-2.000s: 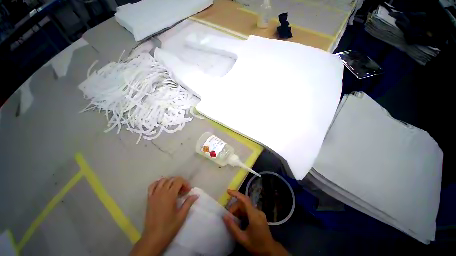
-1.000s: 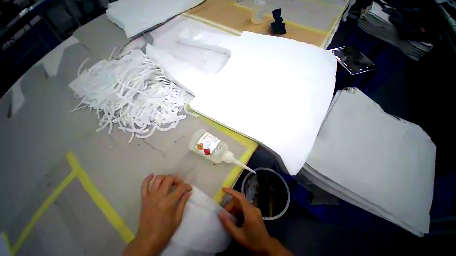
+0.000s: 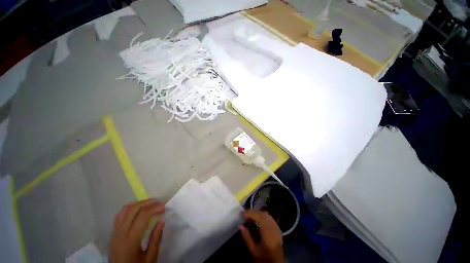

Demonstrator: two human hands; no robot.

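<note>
A thin white panel (image 3: 203,205) lies at the table's near edge, its two strap ends side by side pointing away from me; its lower part is blurred. My left hand (image 3: 136,231) is at its left side, thumb and fingers apart, with yellow tape showing between them. My right hand (image 3: 263,233) is at its right edge with fingertips touching it; whether they pinch it is unclear. A clear bottle with a red diamond label (image 3: 242,146) lies on its side beyond the panel, its long nozzle pointing over the table edge.
Tangled white strips (image 3: 178,77) lie at the back left. A thick white stack (image 3: 319,113) overhangs the right edge. A round bin (image 3: 297,215) stands below the edge, left of more stacked panels (image 3: 397,195). Yellow tape (image 3: 126,164) marks the table. A small black object (image 3: 335,42) is beyond.
The view has shifted, so the table things sit further right. My hands have moved apart. The panel's strap ends now show side by side between them. The bottle still lies beyond.
</note>
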